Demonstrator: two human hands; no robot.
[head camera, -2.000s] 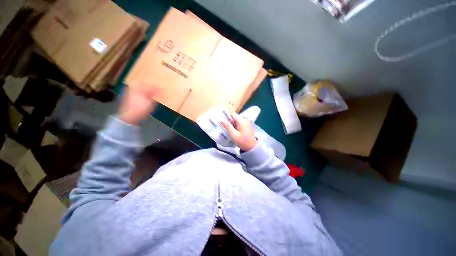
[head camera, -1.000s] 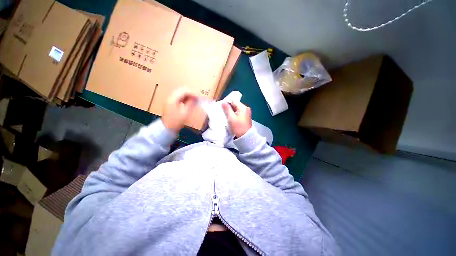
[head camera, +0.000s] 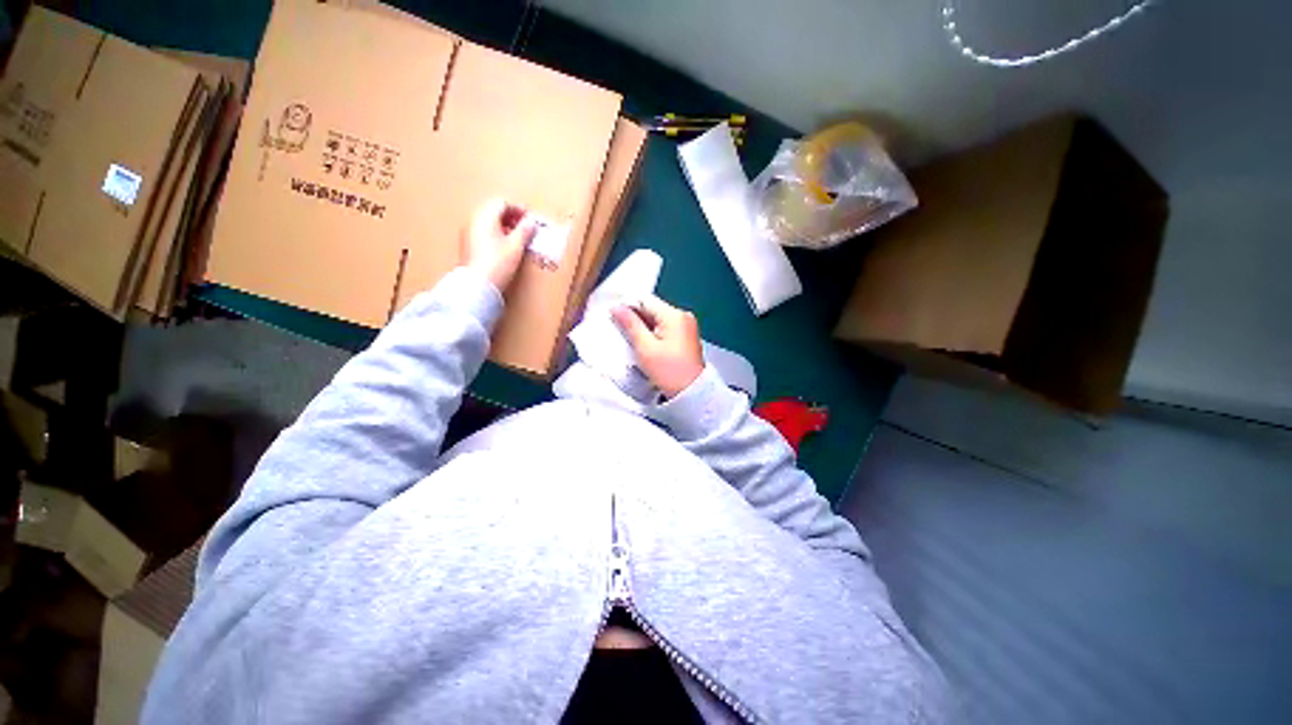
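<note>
A flat tan carton (head camera: 425, 170) with black print lies on top of other flat cartons on the green table. A small white label (head camera: 548, 241) is at its right part, near the corner closest to me. My left hand (head camera: 496, 244) is bare and has its fingertips on the label's left edge; whether the label is fully stuck down cannot be told. My right hand (head camera: 663, 344) is bare and grips a bunched white label strip (head camera: 602, 329) just right of the carton's near corner.
A stack of labelled flat cartons (head camera: 85, 184) lies at left. A blank white strip (head camera: 738, 220), a plastic bag with yellow rolls (head camera: 836, 187), thin yellow sticks (head camera: 697, 125) and an open brown carton (head camera: 964, 255) are at right. A red tape dispenser (head camera: 791, 419) lies near the edge.
My left hand has moved from the strip onto the carton, where a white label now shows at its fingertips. My right hand still holds the strip. The view has shifted to the right.
</note>
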